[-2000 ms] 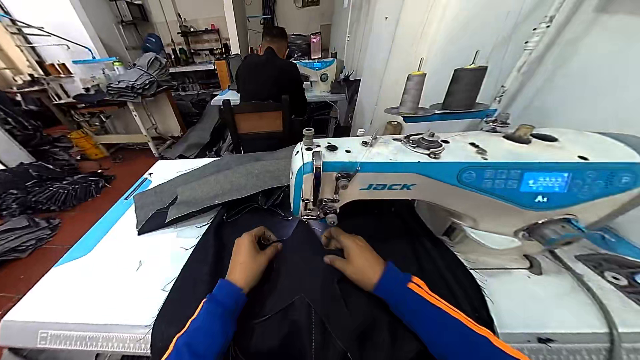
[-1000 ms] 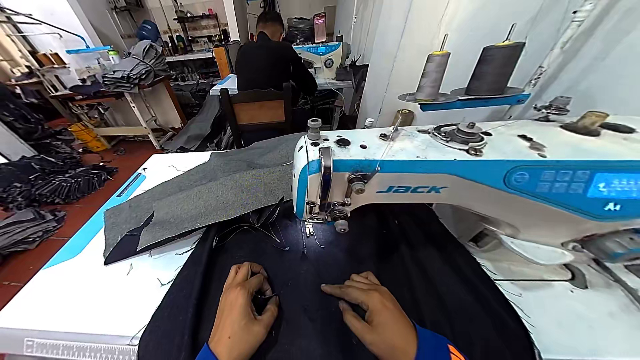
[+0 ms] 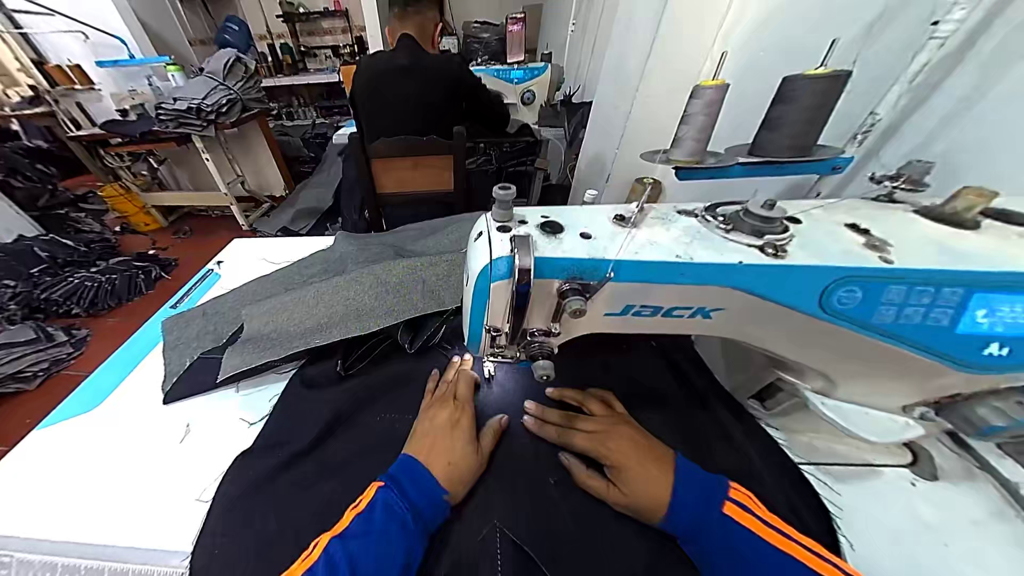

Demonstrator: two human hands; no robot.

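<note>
Dark fabric with a frayed edge spreads under the presser foot of a white and blue Jack sewing machine. My left hand lies flat on the fabric, its fingertips just left of the presser foot. To the right of the foot, my right hand rests palm down on the same fabric, fingers spread and pointing left. Neither hand grips anything. A pointed line of stitching shows on the fabric near the bottom. Grey denim pieces lie left of the machine head.
Two thread cones stand on a blue holder behind the machine. A ruler strip runs along the front table edge. Ahead, a person in black sits on a wooden chair at another machine. Fabric piles lie at left.
Both hands have moved forward over the fabric since one second ago, the left one up beside the presser foot. The left fingers, curled before, are now laid flat.
</note>
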